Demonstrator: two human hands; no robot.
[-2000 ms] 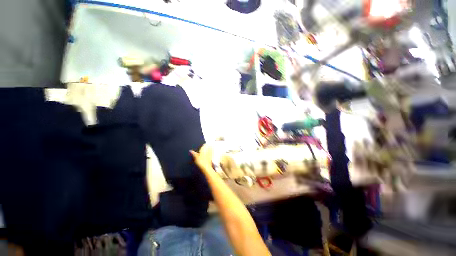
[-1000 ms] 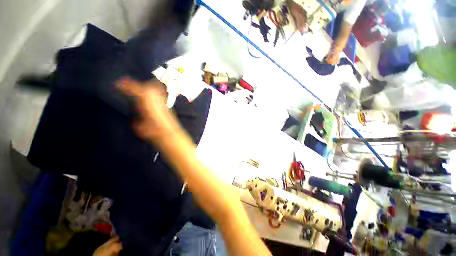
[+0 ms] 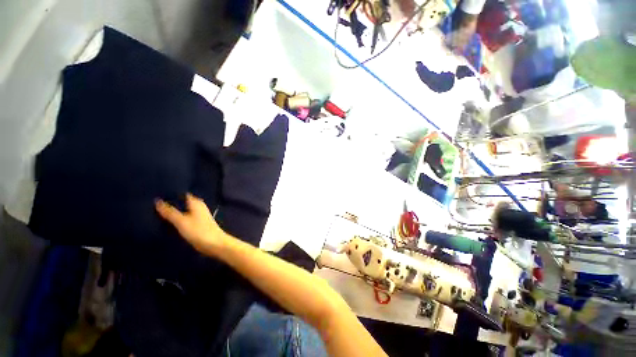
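Note:
Large dark navy cut fabric pieces (image 3: 125, 139) lie spread at the left, over the table edge and down towards my lap. My right hand (image 3: 192, 224) rests on top of the cloth, palm down with fingers apart, and does not grip it. A narrower dark panel (image 3: 254, 164) lies beside it on the pale table. My left hand is not in view; dark cloth fills the lower left.
The cream sewing machine head (image 3: 411, 275) is right of centre. Red-handled snips (image 3: 409, 224), a green thread cone (image 3: 453, 242) and a green-white basket (image 3: 436, 167) are behind it. Small spools (image 3: 303, 104) lie in the trough. A person's arm (image 3: 462, 31) shows at the top.
My right hand has moved down over the cloth from its blurred position higher up. The fabric at the left lies flatter. My left hand, seen at the bottom edge before, is out of view.

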